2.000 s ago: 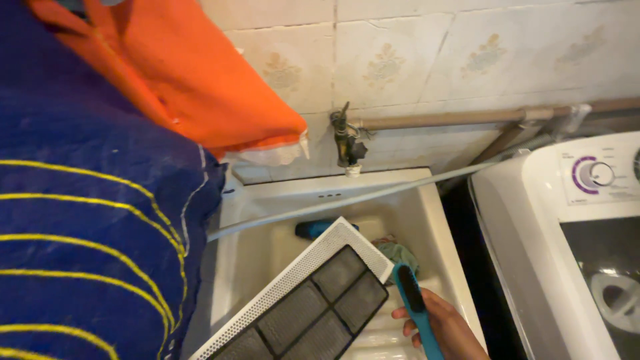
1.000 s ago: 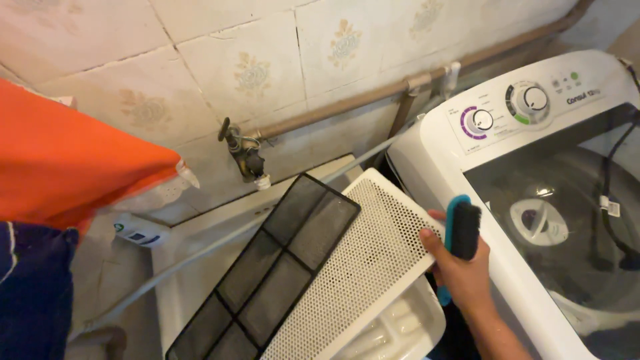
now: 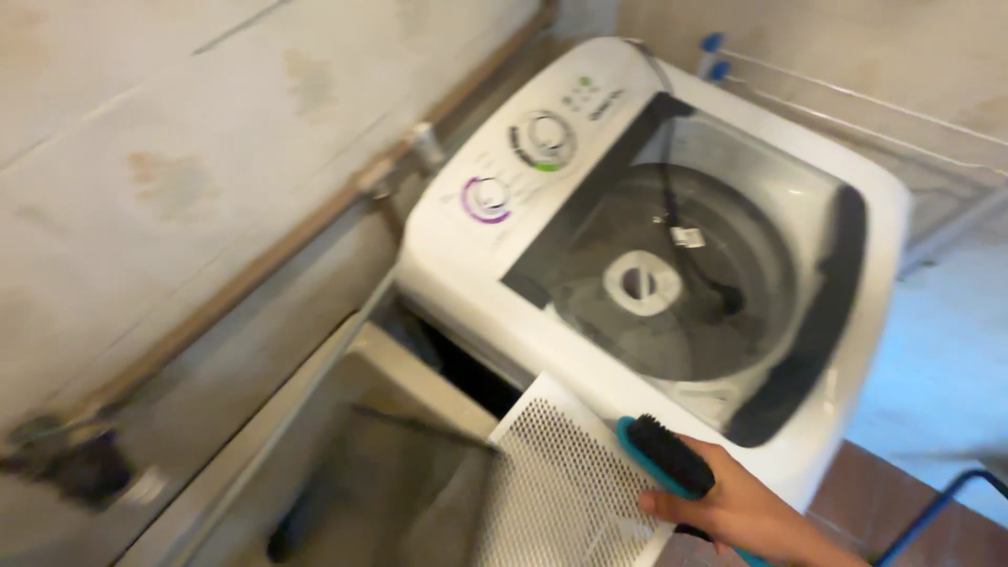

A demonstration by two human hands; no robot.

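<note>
My right hand [image 3: 724,504] grips a teal scrub brush [image 3: 669,457] with black bristles, bristle side up, and its thumb lies on the edge of a white perforated plastic panel [image 3: 567,480]. A dark-framed mesh filter [image 3: 417,488], blurred, overlaps the panel's left side above the laundry sink [image 3: 425,370]. My left hand is out of view, so what holds the filter cannot be seen.
A white top-loading washing machine [image 3: 472,307] with a see-through lid stands beside the sink; a dark cord lies over the lid. A pale hose [image 3: 315,386] crosses the sink. A pipe [image 3: 260,276] and a blurred tap [image 3: 87,465] are on the tiled wall.
The view has swung far right toward the washing machine. The panel, over the sink two seconds ago, now reaches the machine's near edge, with the brush still in my right hand.
</note>
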